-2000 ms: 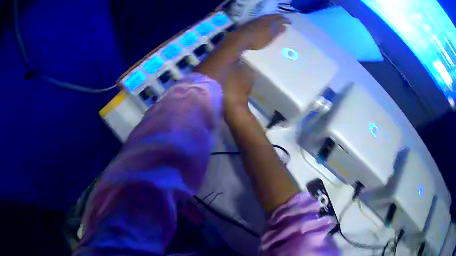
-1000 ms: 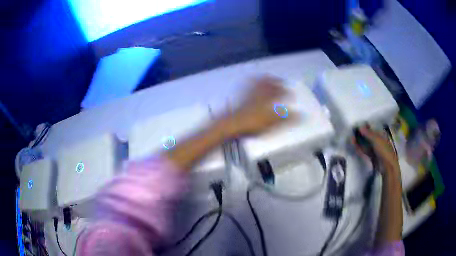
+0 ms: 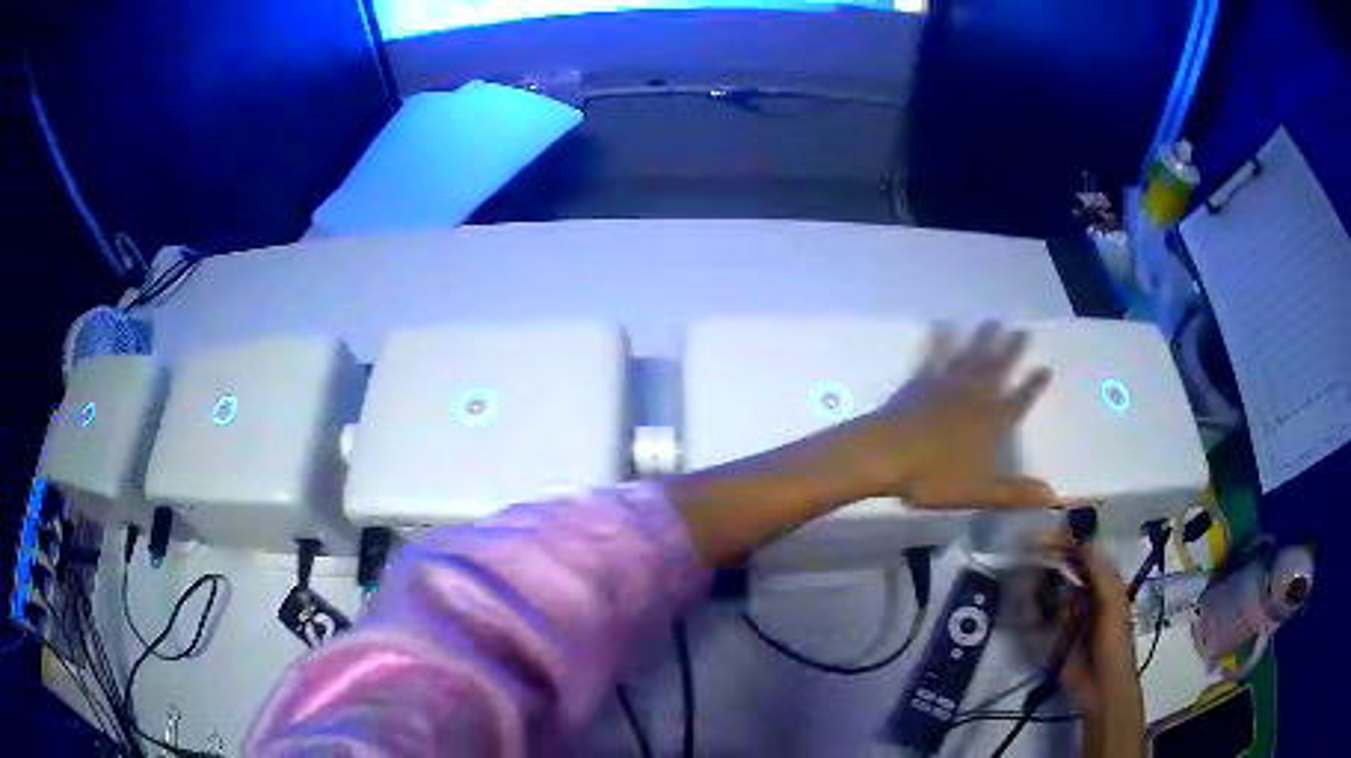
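Several white box-shaped projector units with lit ring buttons stand in a row; the rightmost projector unit (image 3: pixel 1122 437) has both hands at it. My left hand (image 3: pixel 963 422) is spread, fingers apart, over the gap between the two right units, slightly blurred. My right hand (image 3: pixel 1093 615) is low at the near side of the rightmost unit, its fingers around a black plug (image 3: pixel 1083 523) at the port. A power lead (image 3: pixel 1157 536) sits in the same unit, to the right. A black remote control (image 3: pixel 948 644) lies on the table left of my right hand.
A pale sheet (image 3: pixel 445 156) stands behind the units. A clipboard with a printed page (image 3: pixel 1282 319) is at right. A pink object (image 3: pixel 1245 600) and a dark flat rectangle (image 3: pixel 1208 729) are at the right corner. Socket-strip displays (image 3: pixel 30 548) glow at far left. Black cables lie in front.
The view has turned to face the row squarely. My left hand has moved right, from over the second unit from the right to the rightmost unit's left edge. My right hand stays at the rightmost unit's near side.
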